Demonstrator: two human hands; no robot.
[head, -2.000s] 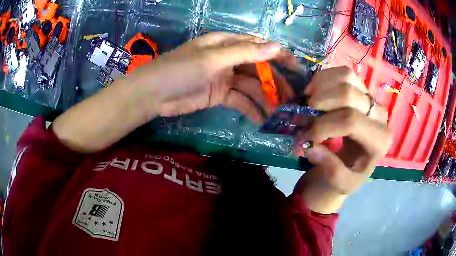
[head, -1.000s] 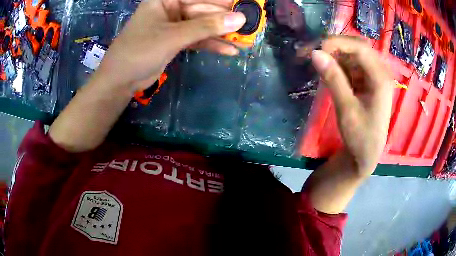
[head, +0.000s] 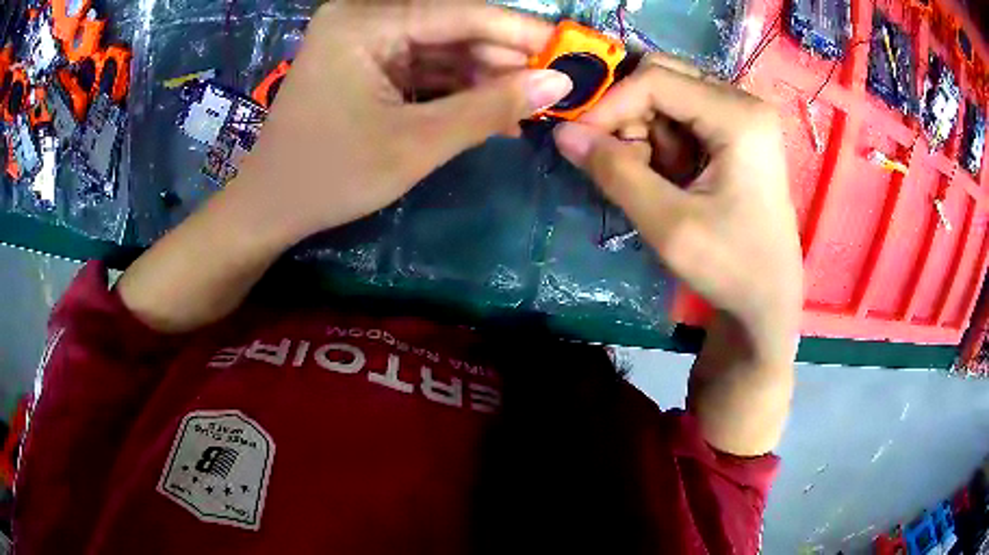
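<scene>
An orange speaker holder point(head: 600, 50) with a black oval speaker point(head: 580, 81) in it is held up at the top middle. My left hand point(head: 401, 108) pinches it from the left, thumb on the speaker face. My right hand point(head: 694, 163) is at its right lower edge, with thumb and forefinger closed near the rim. Whether the right fingers also grip a thin wire is too small to tell. A silver-white circuit board point(head: 206, 114) lies on the bench at left, beside another orange holder point(head: 271, 82) partly hidden by my left hand.
Orange holders and boards point(head: 100, 130) are piled at far left. A red compartment tray point(head: 840, 217) stands at right, with boards point(head: 891, 60) and orange pieces along its far side. Clear plastic sheet point(head: 461, 233) covers the green bench. Thin dark wires run near the tray's left edge.
My right hand has moved left from the tray side to the holder. The holder has shifted slightly right and tilted in my left hand. A dark board seen earlier between the hands no longer shows.
</scene>
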